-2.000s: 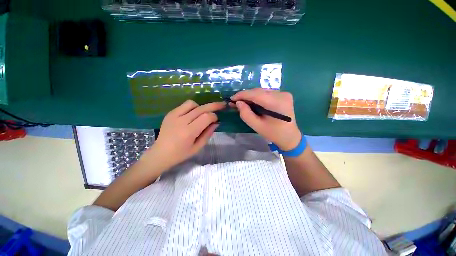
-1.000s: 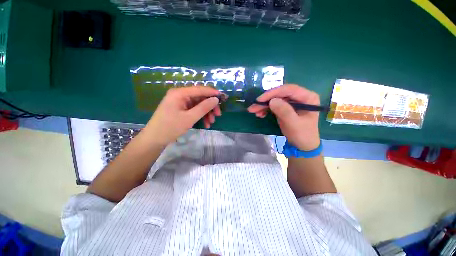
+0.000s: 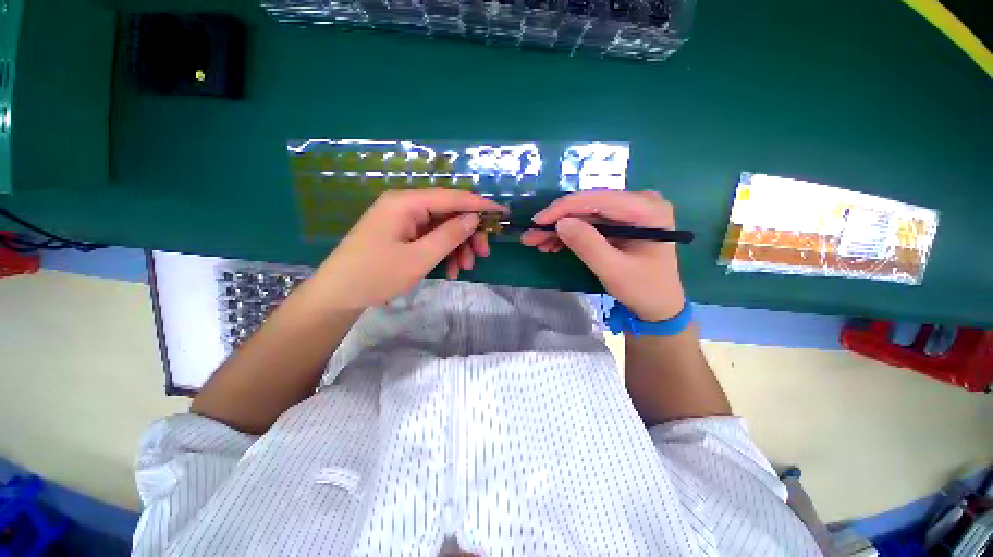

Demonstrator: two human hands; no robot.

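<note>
My left hand (image 3: 419, 239) pinches a small component (image 3: 493, 223), dark with a yellowish face, between thumb and fingertips. My right hand (image 3: 621, 245), with a blue wrist strap (image 3: 651, 321), holds a slim black pen-like tool (image 3: 642, 233), perhaps tweezers. Its tip points left and is at or very near the component; contact cannot be told. Both hands are over the near edge of a shiny die-cut sheet (image 3: 359, 185), olive-yellow at left and silvery at right, which they partly cover.
A clear blister tray (image 3: 566, 41) lies beyond the sheet. A bagged orange-and-white strip (image 3: 833, 229) is at right. A black box (image 3: 187, 54) and green box (image 3: 54, 98) stand at left, with black cables (image 3: 54, 245). A white parts tray (image 3: 191, 326) is below the bench edge.
Since the first frame my left hand has lifted the component off the sheet area and turned it. My right hand moved right, then back left, bringing the tool's tip to the component.
</note>
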